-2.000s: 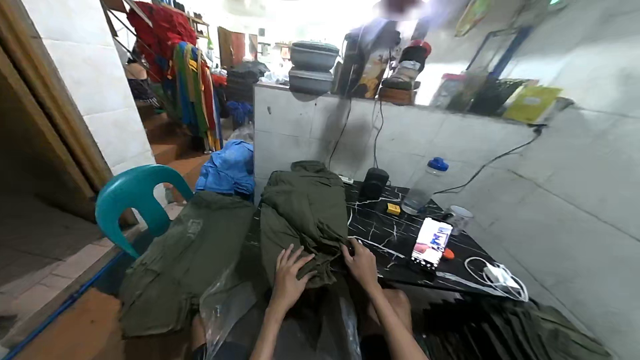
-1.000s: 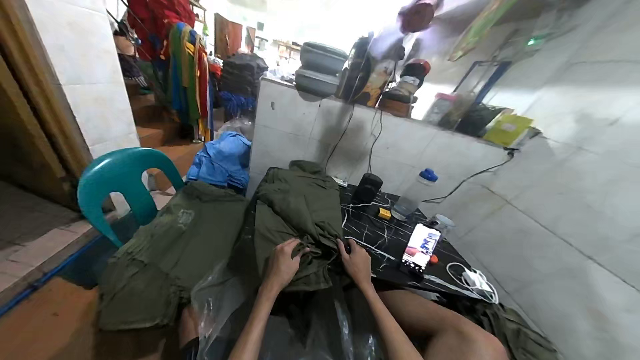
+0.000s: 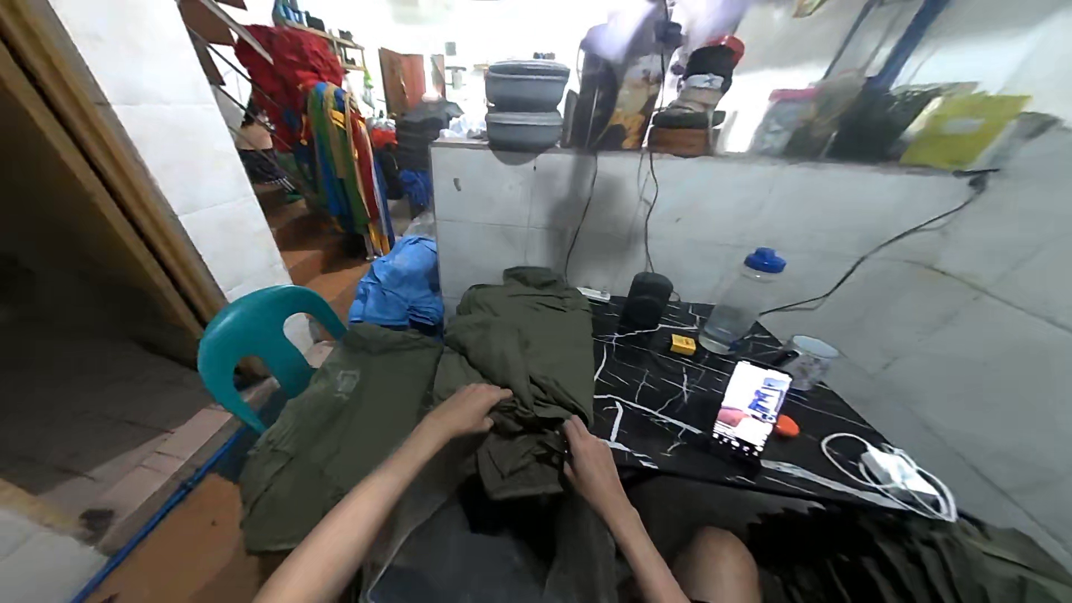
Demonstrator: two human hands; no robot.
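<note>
A dark olive-green garment (image 3: 536, 335) lies bunched over the near left part of the black marble-patterned table (image 3: 645, 394), its lower edge hanging toward my lap. My left hand (image 3: 471, 410) rests on its folds, fingers bent against the cloth; whether they pinch it is unclear. On the right side of the same garment, my right hand (image 3: 586, 461) has its fingertips closed on a fold near a small dark item that I cannot make out. Another olive garment (image 3: 352, 419) with a faint mark is spread over the left side, beside the green plastic chair (image 3: 260, 327).
A lit phone (image 3: 752, 406), a water bottle (image 3: 741, 301), a glass mug (image 3: 811, 362), a black cylindrical speaker (image 3: 646, 300), a small yellow box (image 3: 682, 344) and a white charger with cable (image 3: 900, 473) are on the table. Blue fabric (image 3: 398, 285) lies behind the chair. More dark cloth (image 3: 904, 544) is at lower right.
My left hand has shifted its hold on the folds and lies flatter than a second ago. My right hand stays at the garment's right side. The view has turned somewhat.
</note>
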